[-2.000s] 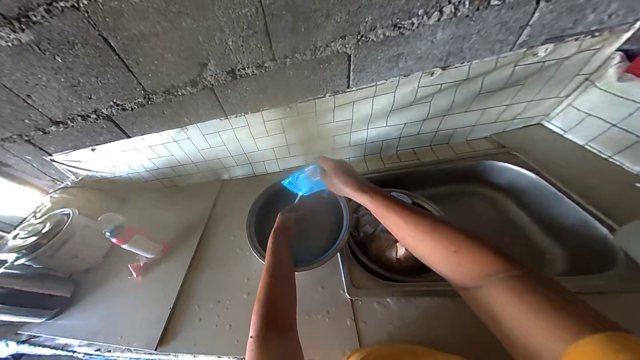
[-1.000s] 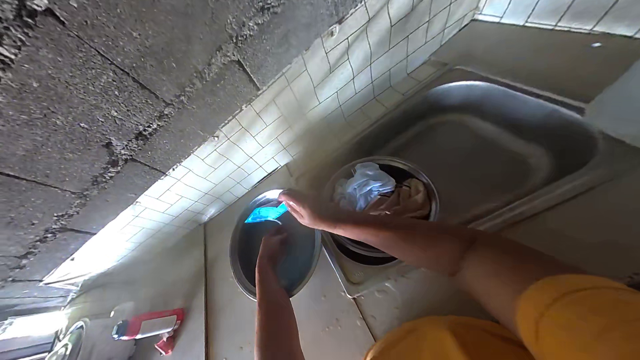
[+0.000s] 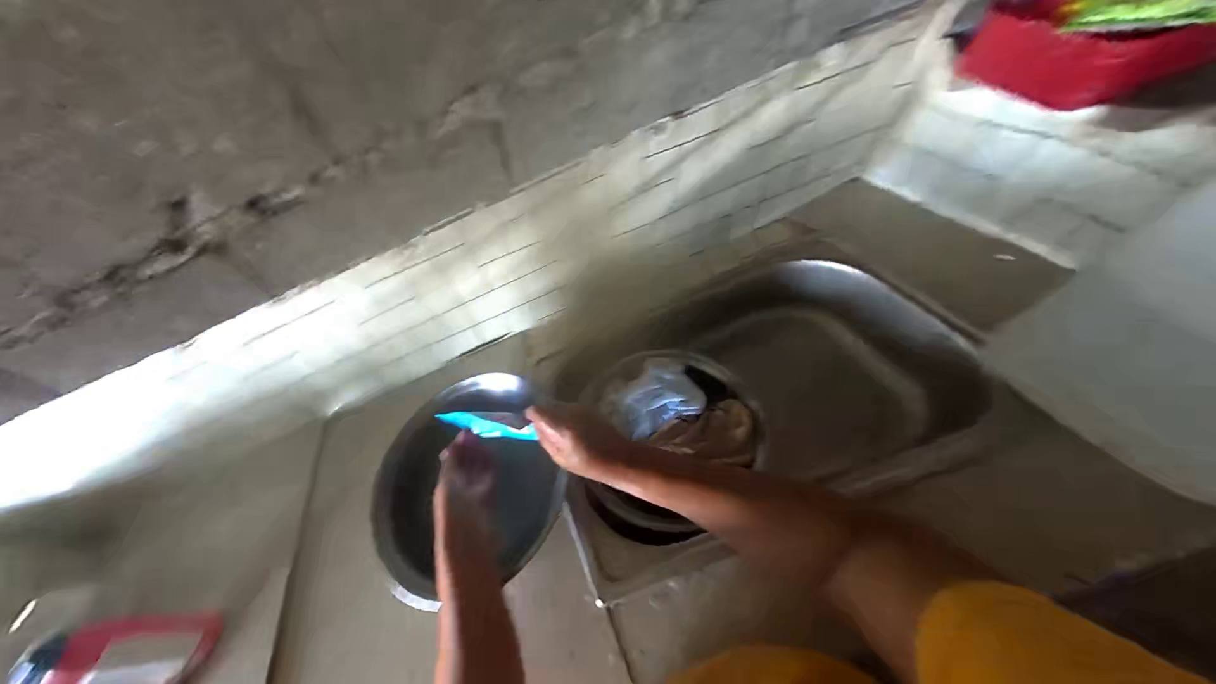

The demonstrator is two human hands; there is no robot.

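A thin blue plastic packet (image 3: 486, 426) is over a round metal basin (image 3: 399, 532) on the counter. My right hand (image 3: 570, 439) grips its right end. Just below the packet is my left hand (image 3: 465, 465), over the inside of the basin; blur hides whether its fingers touch the packet. The basin's bottom looks grey, and its contents cannot be made out. Right of it, a second round container (image 3: 757, 442) rests at the sink's left end with a whitish-blue plastic bag (image 3: 662, 397) and brown material (image 3: 722, 429) inside.
The stainless steel sink (image 3: 912, 380) extends right of the basin. White tiles (image 3: 513, 266) and a rough block wall (image 3: 380, 114) rise behind. A blurred red-and-white object (image 3: 142, 651) lies at lower left. A red container (image 3: 1083, 57) stands at upper right.
The view has swung and tilted strongly. The blue packet looks narrower than two seconds ago. My hands have stayed over the basin, the right one still on the packet.
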